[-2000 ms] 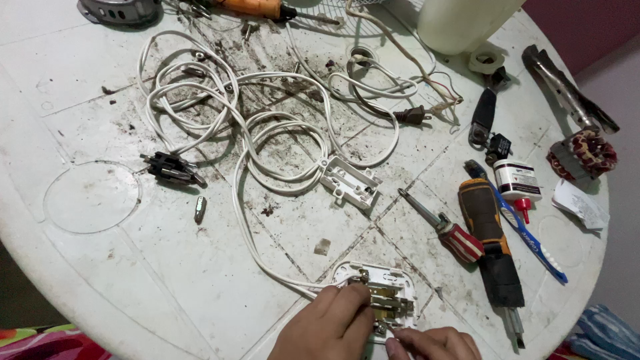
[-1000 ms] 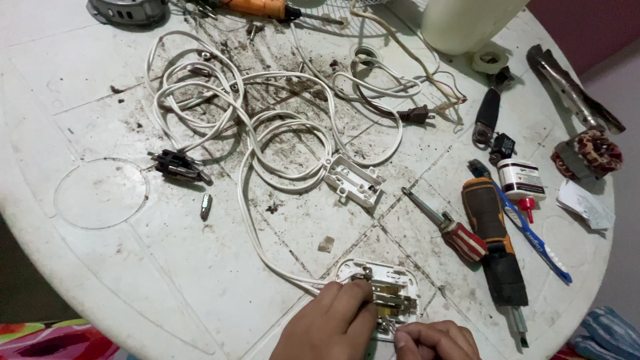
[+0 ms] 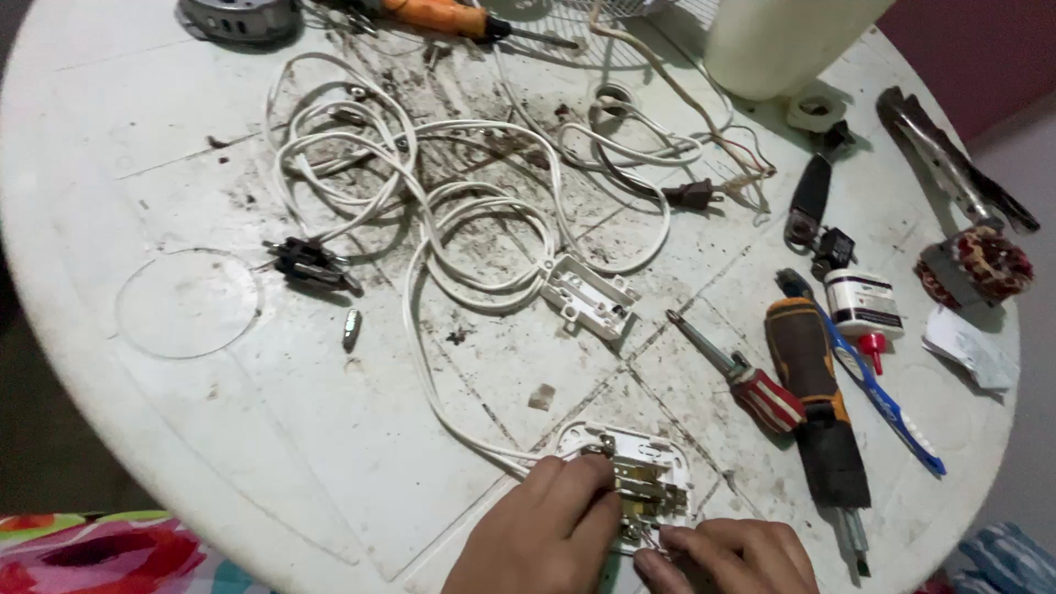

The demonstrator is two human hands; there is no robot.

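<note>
An opened white plastic outlet housing (image 3: 672, 458) with brass contact strips (image 3: 648, 492) inside lies at the bottom centre of the table. The white two-wire cord (image 3: 417, 355) runs into its left side. My left hand (image 3: 540, 528) covers that side, its fingers pressing on the housing near the cord's end. At the lower right corner of the housing, the thumb and fingertips of my right hand (image 3: 730, 557) are closed around a thin wire end (image 3: 649, 538) beside a terminal screw. The left fingertips are partly hidden behind the knuckles.
A second white plastic housing (image 3: 590, 297) lies above. To the right are a red-striped screwdriver (image 3: 767, 400), a black-and-orange screwdriver (image 3: 804, 355), a blue toothbrush (image 3: 874, 388), a white bottle (image 3: 864, 304) and a copper-wound motor part (image 3: 978, 264). Black plug adapter (image 3: 313, 266) and screwdriver bit (image 3: 352, 330) sit left.
</note>
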